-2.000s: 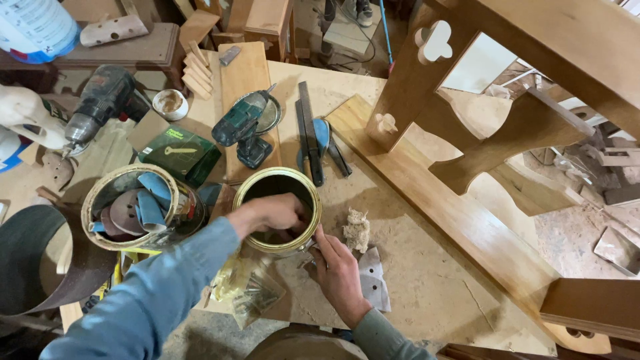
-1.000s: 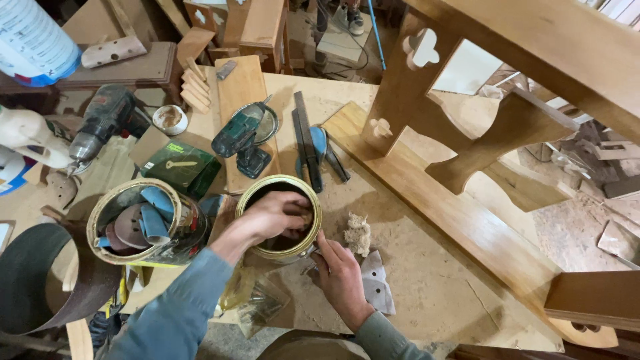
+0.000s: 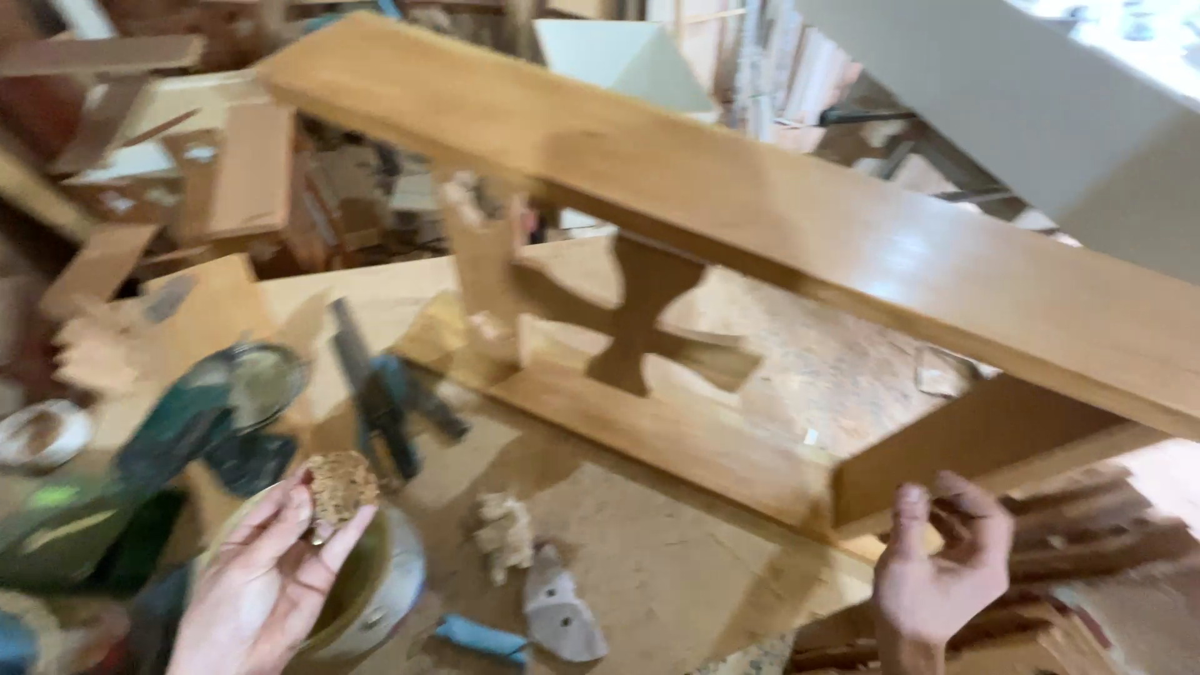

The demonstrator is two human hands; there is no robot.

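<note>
My left hand point(image 3: 272, 572) holds a brownish, crumpled wad point(image 3: 342, 487) between thumb and fingers, above the rim of an open metal can point(image 3: 398, 572). My right hand point(image 3: 942, 562) is raised at the right with its fingers apart and nothing in it, in front of the lower end of a varnished wooden frame point(image 3: 769, 225) with a cross-shaped cutout piece point(image 3: 637, 319). A pale wad point(image 3: 503, 534) lies on the bench beside a sanding sheet with holes point(image 3: 561, 605) and a rolled blue piece point(image 3: 483, 639). The view is blurred.
Left of the can lie a green cordless drill point(image 3: 178, 422), a green box point(image 3: 84, 534) and a small round tub point(image 3: 45, 433). Dark long-bladed tools point(image 3: 375, 394) lie behind the can. Wooden pieces point(image 3: 251, 178) stand behind the bench; wood scraps point(image 3: 1078, 553) are at the lower right.
My left hand has come up out of the can with the wad in it. My right hand has let go of the can's rim and moved right. The view has swung right.
</note>
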